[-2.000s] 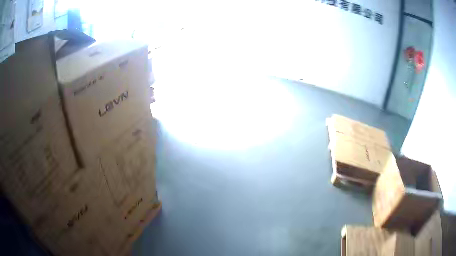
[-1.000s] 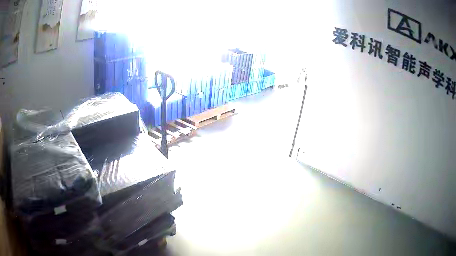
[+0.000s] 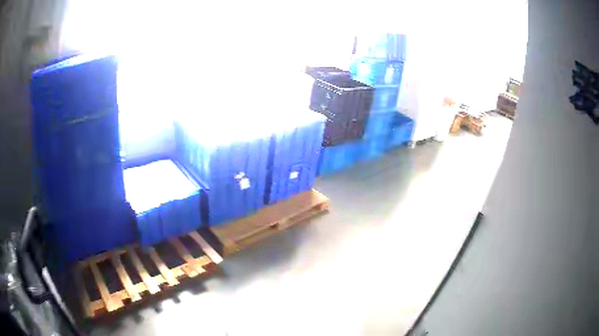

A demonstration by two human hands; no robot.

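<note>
Neither of my hands is in the picture. Nearest in front on the left, a slatted wooden pallet [image 3: 141,272] lies on the floor. A tall stack of blue crates [image 3: 82,157] stands behind it, with a lower blue crate [image 3: 169,213] beside it. More blue crates [image 3: 236,180] stand next to a second wooden pallet [image 3: 276,221]; glare washes out their tops.
Dark crates [image 3: 341,108] and lighter blue crates [image 3: 384,85] stand further back. A wall [image 3: 552,197] runs along the right. Shiny wrapped goods [image 3: 26,282] show at the lower left edge. Small wooden pallets [image 3: 467,122] lie far down the corridor, whose floor [image 3: 368,230] is partly glared.
The view has moved forward along the corridor. The cartons, then the wall lettering and most of the wrapped stack, have left the picture. The blue crates and pallets now appear larger and nearer.
</note>
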